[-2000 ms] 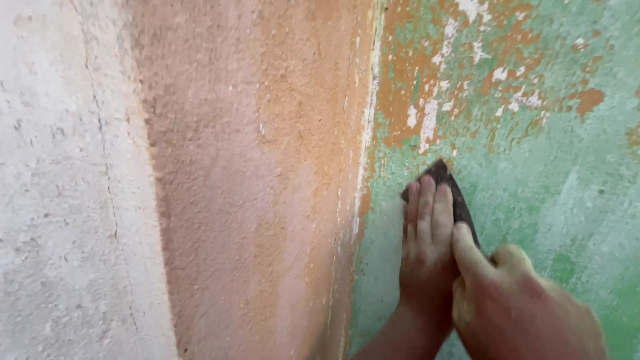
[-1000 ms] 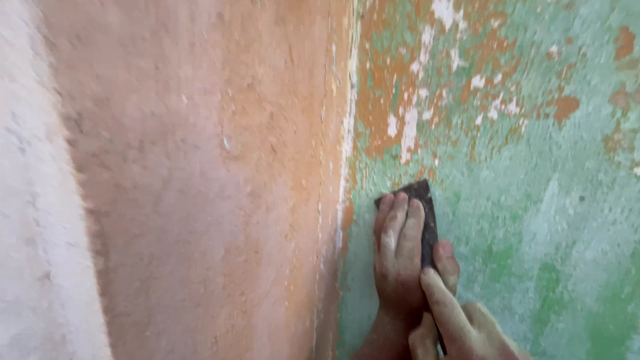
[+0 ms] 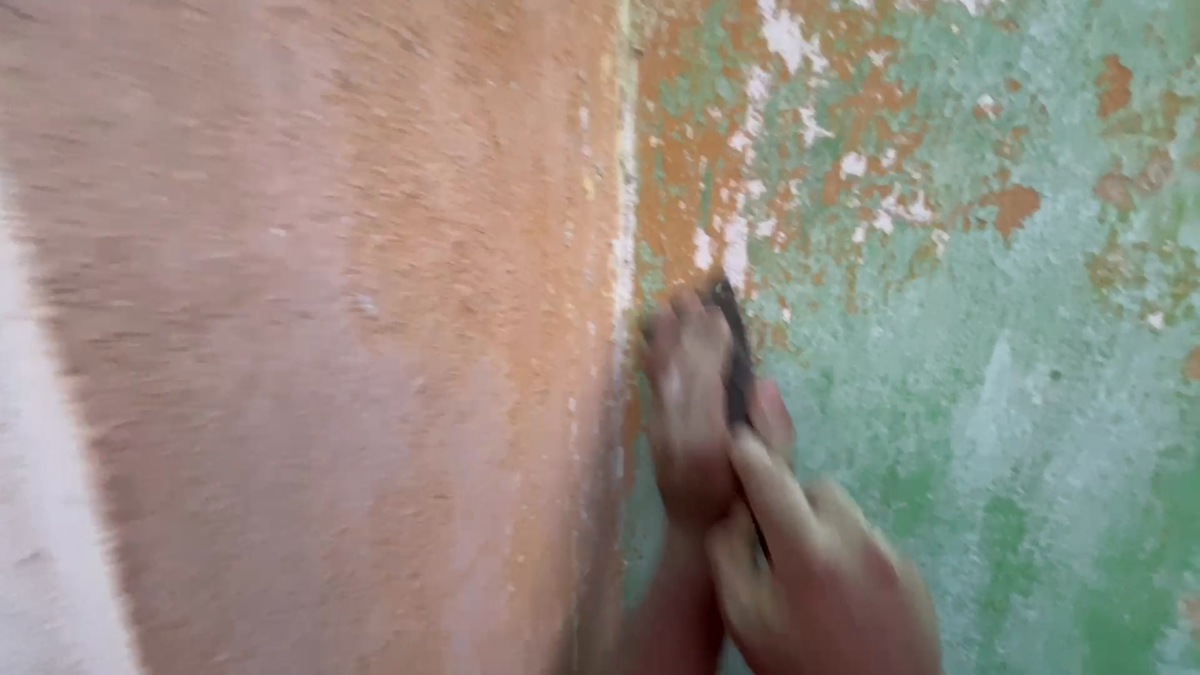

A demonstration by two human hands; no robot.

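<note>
A dark flat scraper blade [image 3: 736, 352] lies against the green painted wall [image 3: 1059, 356], close beside the inner corner, with its top end by patches of bared orange and white. My left hand [image 3: 689, 403] presses on the blade with its fingers, which are blurred. Lower right, my right hand [image 3: 830, 572] is closed around the scraper's lower part, its thumb or forefinger lying along the tool. The handle is mostly hidden by the hand.
An orange-pink plaster wall [image 3: 309, 356] meets the green one at a pale, rough corner seam [image 3: 624, 187]. A whitish strip of wall [image 3: 47, 469] runs down the far left.
Both hands and the scraper have shifted up the green wall since one second ago, nearer the white patches. The view has swung somewhat to the right since the oldest frame.
</note>
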